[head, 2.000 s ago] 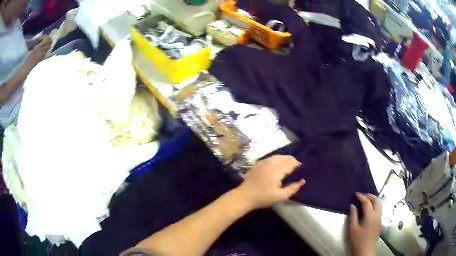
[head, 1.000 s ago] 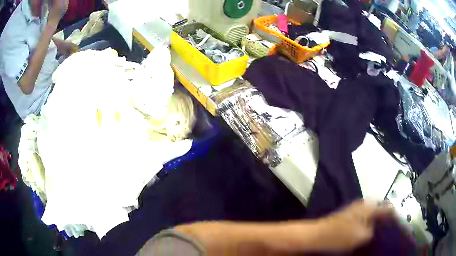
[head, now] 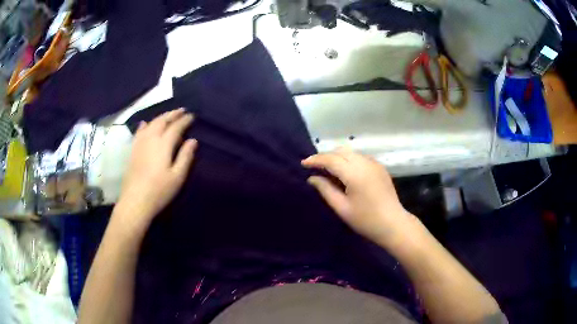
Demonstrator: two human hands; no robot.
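Observation:
A dark navy-purple garment panel lies on the white machine table and extends over its front edge toward my lap. A folded edge runs across it between my hands. My left hand is on its left part, fingertips on the cloth and thumb apart; whether it grips cloth is unclear. My right hand pinches the panel's right edge between thumb and fingers. The lower metal parts of the sewing machine show at the top edge, behind the panel; the needle is not clear.
Scissors with red and orange-yellow handles lie right of the panel. A blue tray holding white scraps is at the right table edge, above an open drawer. More dark fabric lies left. White fabric is lower left.
The view has swung right from the white pile and yellow bin to the machine table. My right hand, not clearly visible a second ago, now pinches the panel; my left hand is at the panel's left part.

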